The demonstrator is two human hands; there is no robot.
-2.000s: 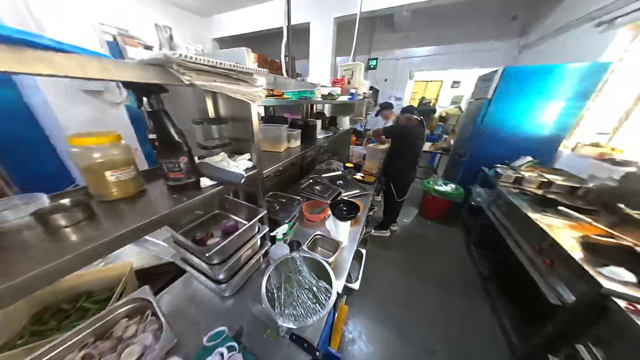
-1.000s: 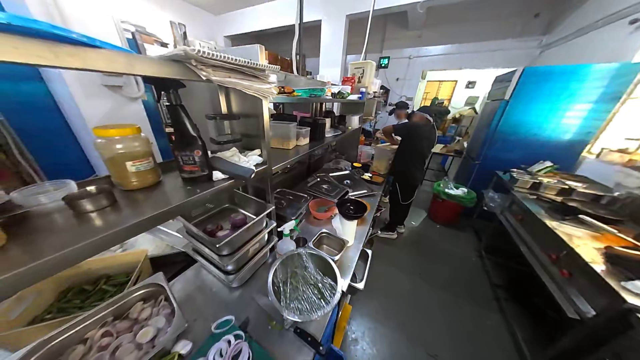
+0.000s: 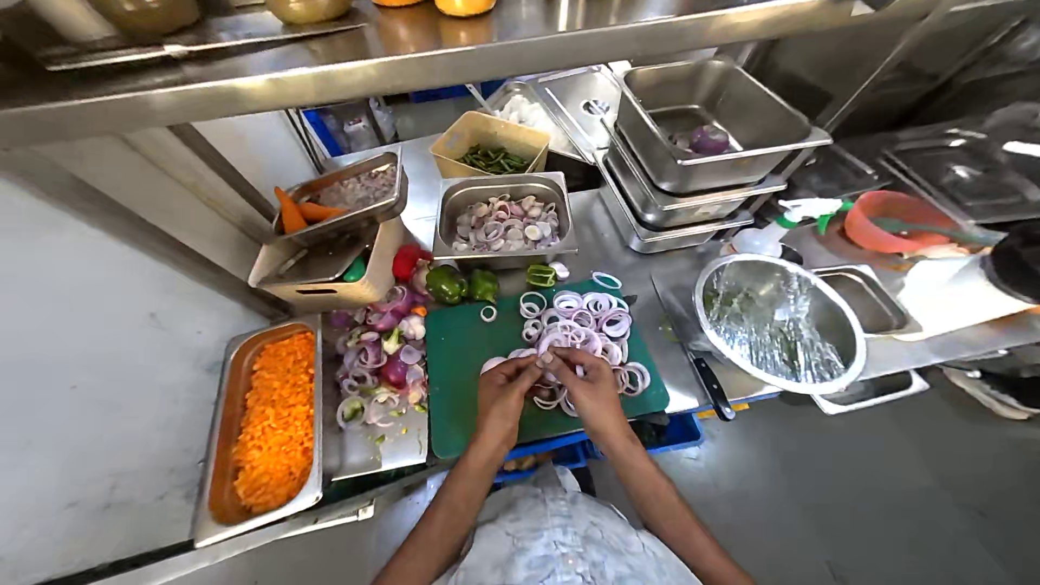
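Both hands meet over a green cutting board (image 3: 463, 398). My left hand (image 3: 505, 390) and my right hand (image 3: 587, 386) pinch at onion rings, their fingertips nearly touching. A heap of sliced onion rings (image 3: 613, 325) lies just beyond them on the board. Two green bell peppers (image 3: 455, 286) sit at the board's far left corner, with a cut pepper piece (image 3: 540, 276) beside the heap. To the right, a chef's knife with a black handle (image 3: 712, 386) lies on the steel counter. Left of the board are onion peels and trimmings (image 3: 378, 357).
Chopped carrot fills a steel pan (image 3: 213, 487) at the left. Behind the board stands a steel pan of sliced onions (image 3: 449, 244). Stacked steel pans (image 3: 691, 175) and a film-covered bowl (image 3: 849, 325) are at the right. A steel shelf edge (image 3: 406, 77) crosses above the counter.
The view has swung down and left, from the kitchen aisle to the board. Both hands are now in sight; neither shows in the earlier frames.
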